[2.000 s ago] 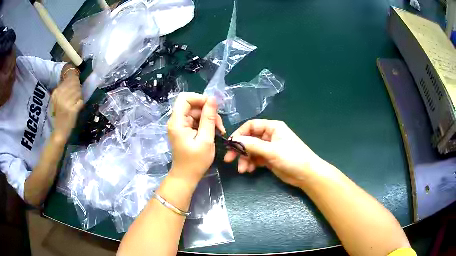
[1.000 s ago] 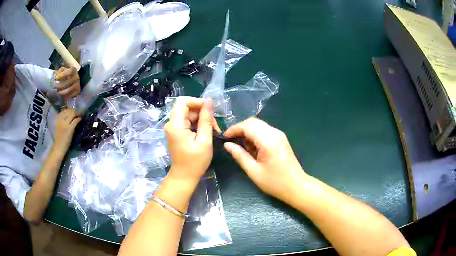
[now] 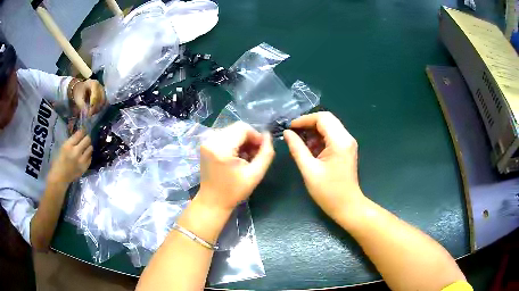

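Observation:
My left hand (image 3: 236, 162) is at the centre with thumb and fingertips pinched at the mouth of a clear zip-lock bag (image 3: 259, 94) that spreads out beyond it. My right hand (image 3: 325, 165) is just right of it, its fingertips closed on a small dark coiled cable (image 3: 279, 128) at the near end of the bag. How much of the cable is inside the bag is hidden. A heap of clear empty bags (image 3: 128, 196) lies at near left. A black cable pile (image 3: 176, 96) dotted with silver plugs lies beyond it.
A coworker in a white printed T-shirt (image 3: 42, 122) handles a clear bag at the left. A large cloudy plastic bag (image 3: 139, 54) and a white oval sheet (image 3: 196, 20) lie at far left. A long box (image 3: 484, 85) stands on a grey board (image 3: 455, 136) at the right edge.
My hands have moved slightly right, and my left wrist has turned. The bag that stood up as a narrow strip is now spread flatter. The coworker's hands have shifted.

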